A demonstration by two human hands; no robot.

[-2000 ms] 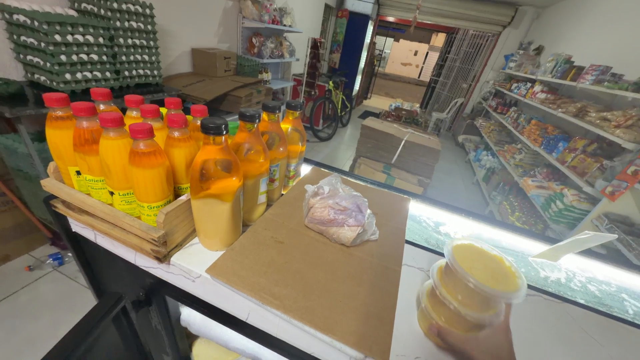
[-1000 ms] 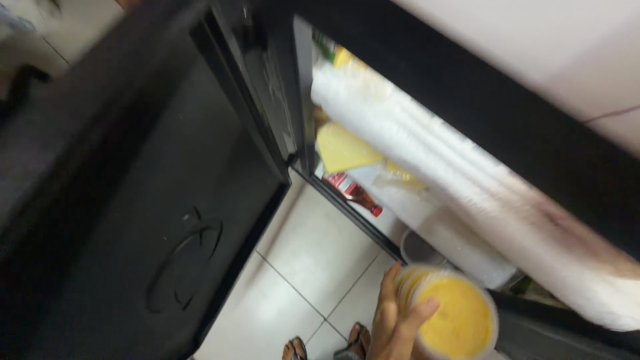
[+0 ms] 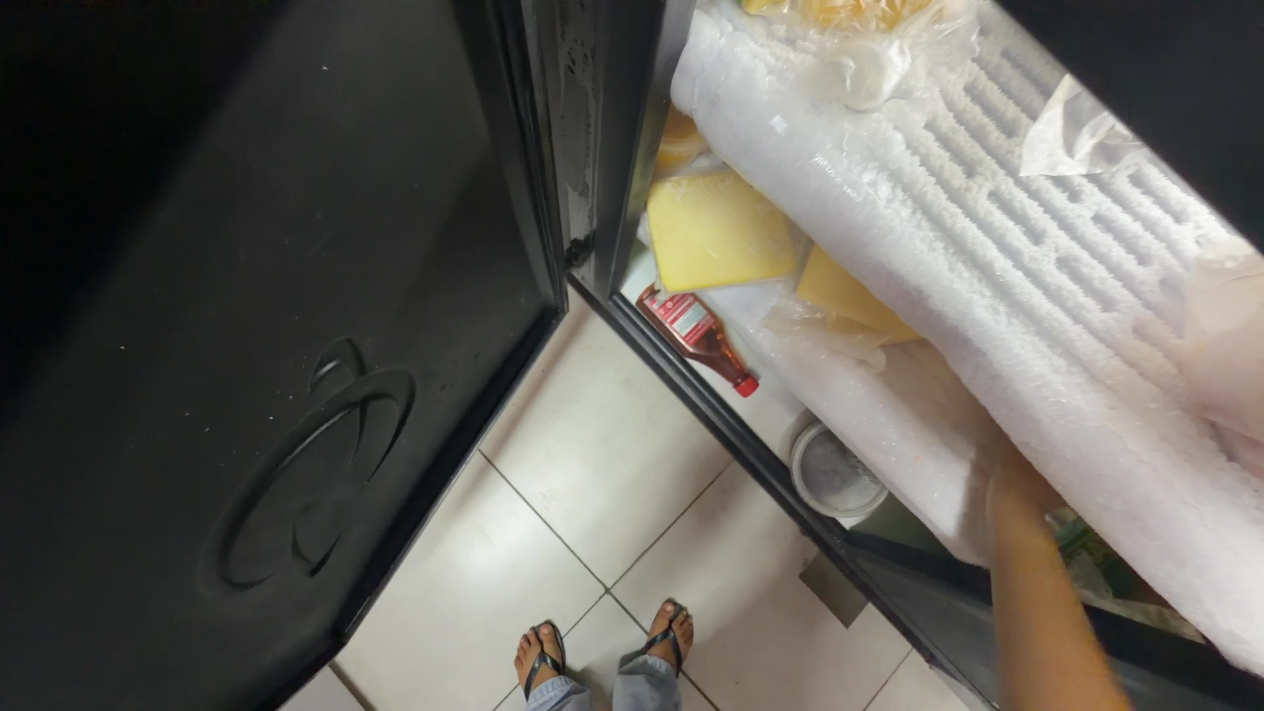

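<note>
My right forearm (image 3: 1047, 602), blurred, reaches into an open refrigerator at the lower right. It passes under the thick frosted freezer compartment (image 3: 889, 227), which hides my right hand and whatever it may hold. The stacked yellow tubs are not visible. Left of the arm, a round clear-lidded container (image 3: 837, 469) stands near the front edge of a shelf. Farther up, a red-capped sauce bottle (image 3: 696, 336) lies on its side beside a wrapped yellow block (image 3: 721, 230). Another yellow block (image 3: 854, 296) is partly under the frost. My left hand is out of view.
The black refrigerator door (image 3: 296, 296) stands open on the left. Plastic bags with yellow contents (image 3: 869, 20) rest on the frosted compartment. Below are the tiled floor (image 3: 583, 464), a small floor plate (image 3: 832, 590) and my feet in flip-flops (image 3: 602, 647).
The view has swung from the counter down to the refrigerator. My right hand held stacked yellow tubs over the counter, then before the open refrigerator; now the forearm reaches inside, with hand and tubs out of sight.
</note>
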